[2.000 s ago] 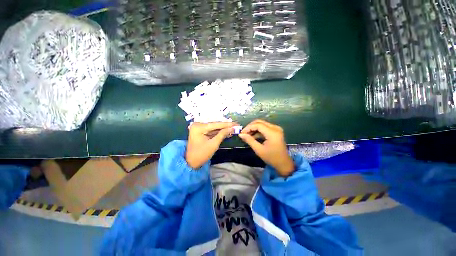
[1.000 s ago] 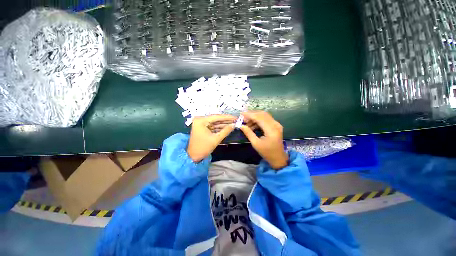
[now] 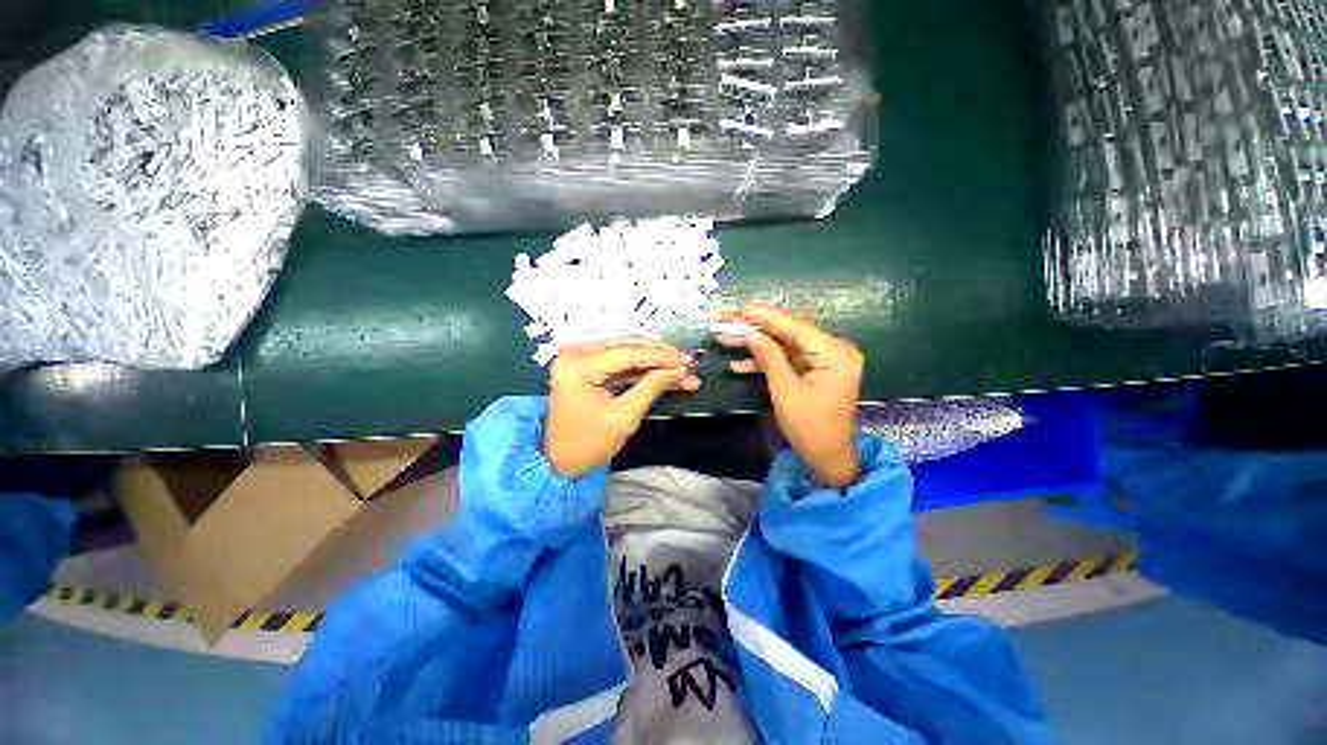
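A pile of white pieces lies on the green surface just ahead of my hands. My left hand is at the near edge of the pile, its fingertips pinching a tiny dark metal part. My right hand is just to the right, a little apart from the left, with a small white piece at its fingertips. The fine shape of the metal part is too small to tell. Behind the pile stands a stack of clear parts trays with rows of small parts, some with white ends.
A large clear bag of white bits lies at left, and stacked blister trays stand at right. Below the edge of the green bench are an open cardboard box and a blue bin. Blue sleeves show at both sides.
My hands were together around a small white piece; now they are slightly apart. My right hand has moved right, with a white piece at its fingertips, and the dark part shows in my left.
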